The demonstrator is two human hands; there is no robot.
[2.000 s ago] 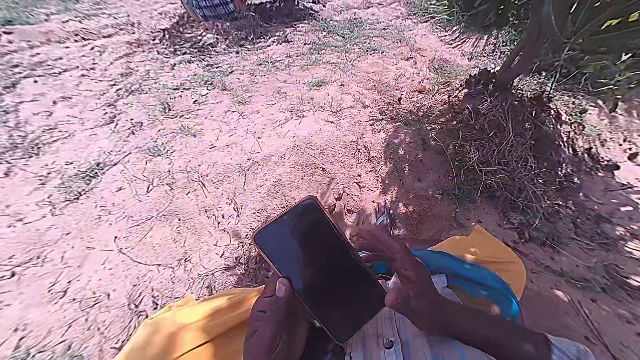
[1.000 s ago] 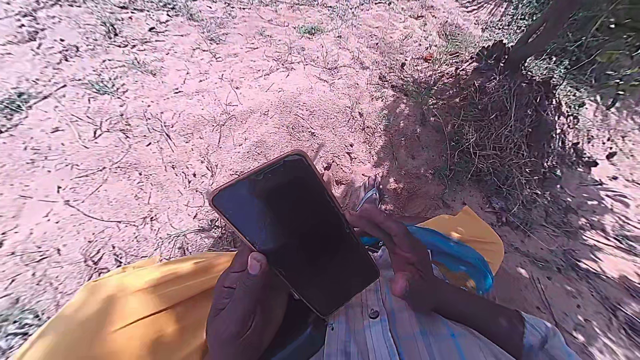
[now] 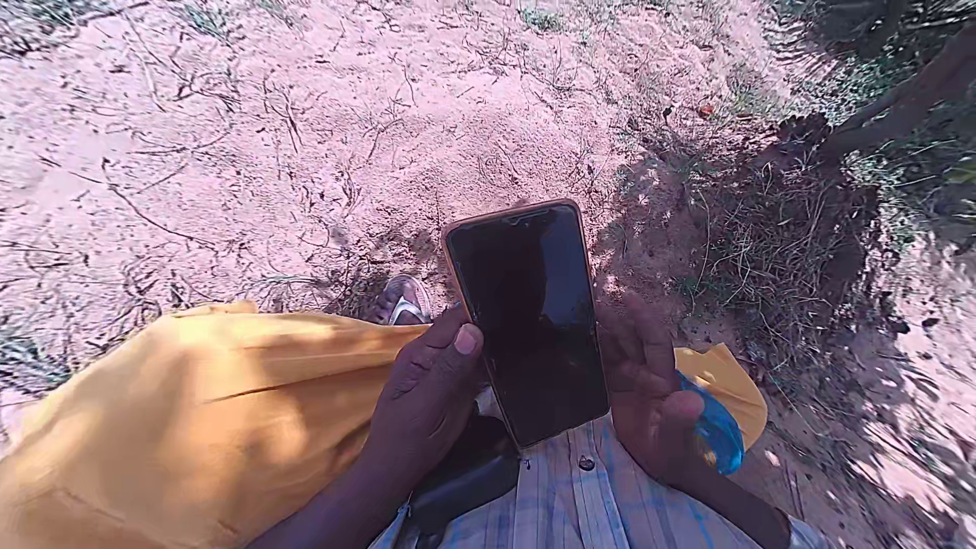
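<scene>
A smartphone [image 3: 534,320] in an orange-brown case stands tilted in front of my striped shirt [image 3: 579,488], its dark screen facing me. My left hand [image 3: 435,389] grips its left edge, the thumb along the side and the other fingers hidden behind it. Beside the phone's right edge is my right hand [image 3: 652,396], its palm turned partly up and its fingers apart; whether the fingertips touch the case I cannot tell. A black object [image 3: 469,480], perhaps a pouch, lies against the shirt below my left hand.
Yellow cloth [image 3: 229,381] covers my lap. A blue ring-like item [image 3: 717,427] lies right of my right hand. My foot in a sandal [image 3: 406,301] shows beyond the cloth. Dry twigs and grass lie on sandy ground [image 3: 457,130]; a trunk [image 3: 907,107] rises at the upper right.
The phone has turned more upright in my left hand. My right hand has opened out beside it. The view has tipped down, and the sandalled foot at left now shows.
</scene>
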